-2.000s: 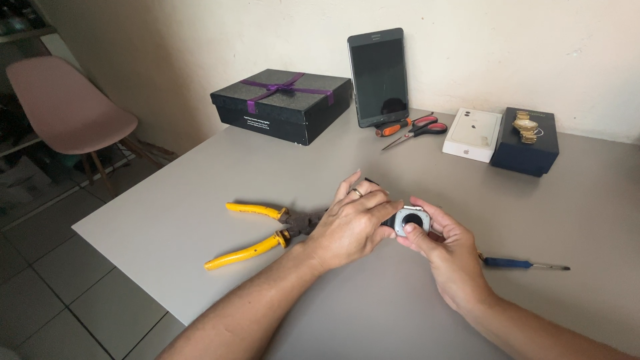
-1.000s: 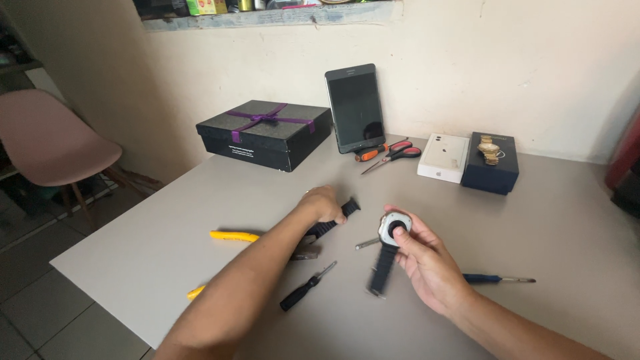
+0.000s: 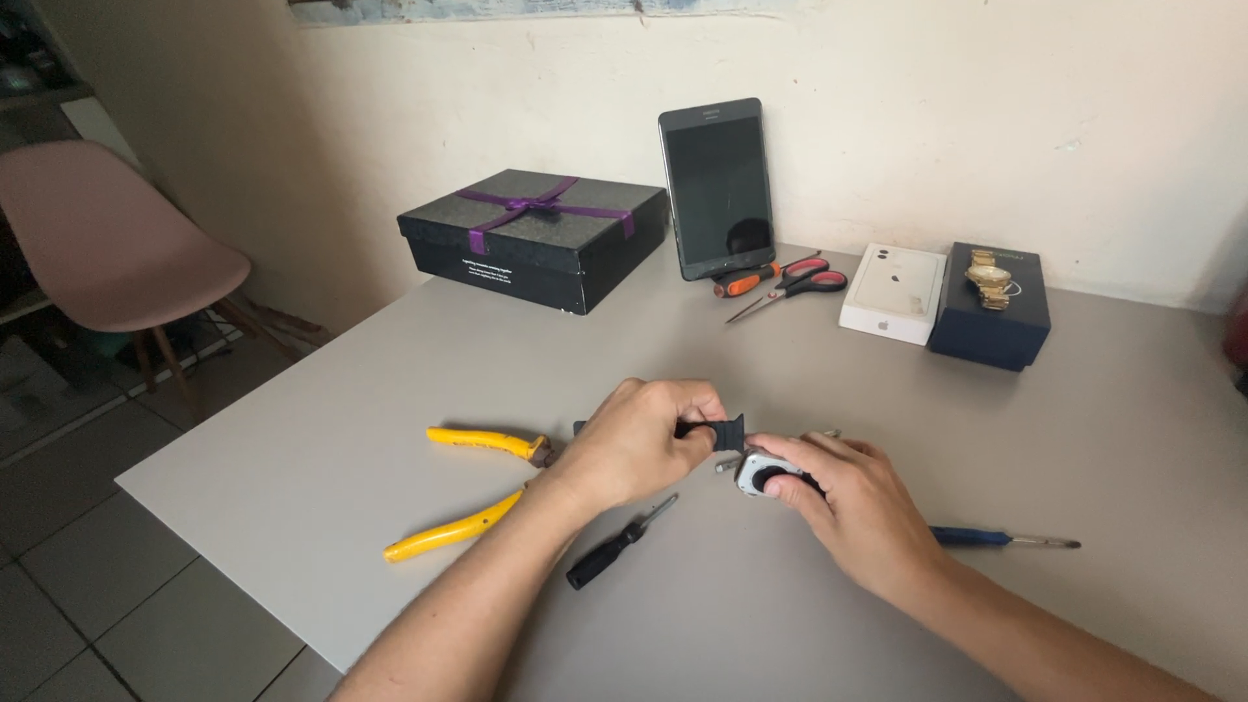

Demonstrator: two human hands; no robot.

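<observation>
My left hand grips a black watch band piece, its end beside the watch. My right hand holds a smartwatch with its silver back and dark round sensor showing; its other band is mostly hidden by my fingers. Behind the watch a small metal piece shows in part. Below my left hand lies a black-handled screwdriver. Yellow-handled pliers lie to the left, their jaws largely hidden by my left hand. A blue-handled screwdriver lies beside my right wrist.
Along the back of the table stand a black box with purple ribbon, a leaning tablet, an orange screwdriver, scissors, a white phone box and a dark blue box bearing a gold watch. A pink chair is left.
One second ago the band piece in my left hand was apart from the watch; now the two are close together. My right hand has tilted the watch, and its hanging band no longer shows.
</observation>
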